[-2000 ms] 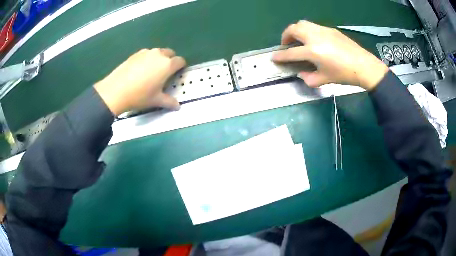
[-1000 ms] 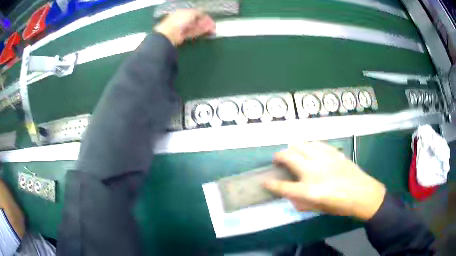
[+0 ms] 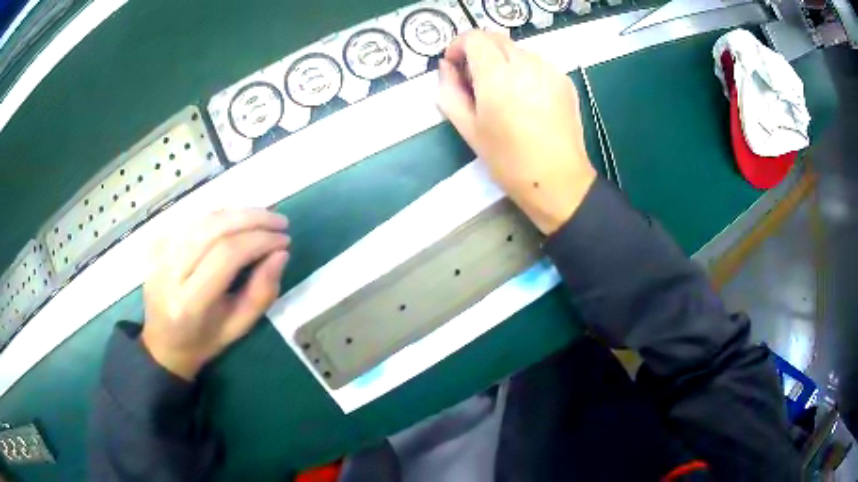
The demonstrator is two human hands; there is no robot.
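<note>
A flat grey plate [image 3: 430, 289] with a raised rim and a few small holes lies on white paper [image 3: 376, 381] in front of me. Behind it, along a white rail [image 3: 320, 169], stands a fixture [image 3: 343, 89] with several round black-ringed units in a row. My right hand [image 3: 522, 122] is at the fixture's right end, over the rail, fingers bent close together by the last round unit; whether they hold anything is hidden. My left hand [image 3: 212, 282] is over the rail's near edge, left of the paper, with curled fingers, a gap to the thumb and nothing seen in it.
Perforated plates [image 3: 132, 188] continue the row on the left, and another fixture [image 3: 527, 11] on the right. Thin metal tweezers [image 3: 602, 127] lie right of my right hand. A white-and-red cap [image 3: 767, 104] is at the right. A small fixture part [image 3: 23, 444] shows at lower left.
My left hand has come back from the far rail to the near one. My right hand has left the grey plate, now lying on the paper, and moved up to the fixture. The view has shifted and turned.
</note>
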